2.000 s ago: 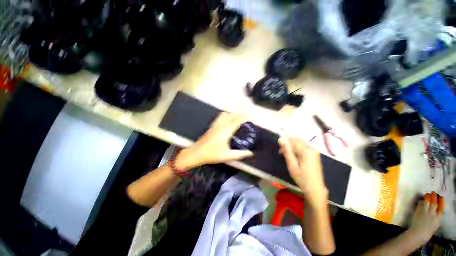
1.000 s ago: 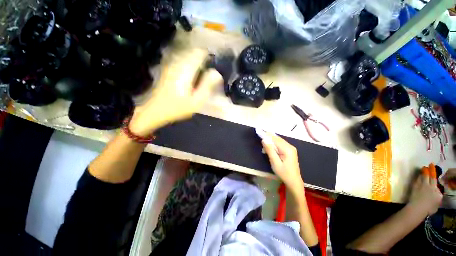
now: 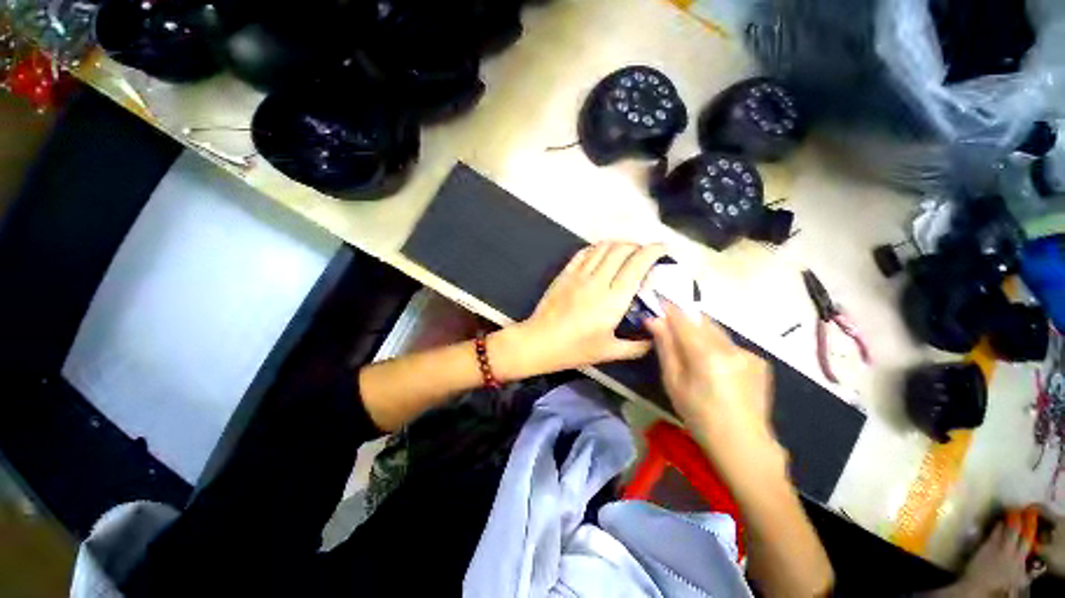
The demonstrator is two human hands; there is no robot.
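Note:
My left hand [image 3: 590,306] is over the black mat [image 3: 485,240], its fingers curved around a small black camera head [image 3: 634,319], mostly hidden by my fingers. My right hand [image 3: 712,368] pinches a white cloth [image 3: 673,282] against the head's face. Three black camera heads with rings of pale dots stand behind the mat: one at left [image 3: 632,113], one at right [image 3: 753,118], one in front [image 3: 712,199] with a side bracket.
Pliers with red-pink handles [image 3: 832,325] lie behind the mat. A pile of black housings [image 3: 339,140] is at upper left. Black parts [image 3: 946,400] are near orange tape [image 3: 934,496]. A plastic bag [image 3: 911,70] is at upper right. A neighbour's hand [image 3: 1004,555] is at lower right.
My left hand has come back from the rear of the bench to the mat and now holds a head. A third head stands behind the mat. My right hand has met my left.

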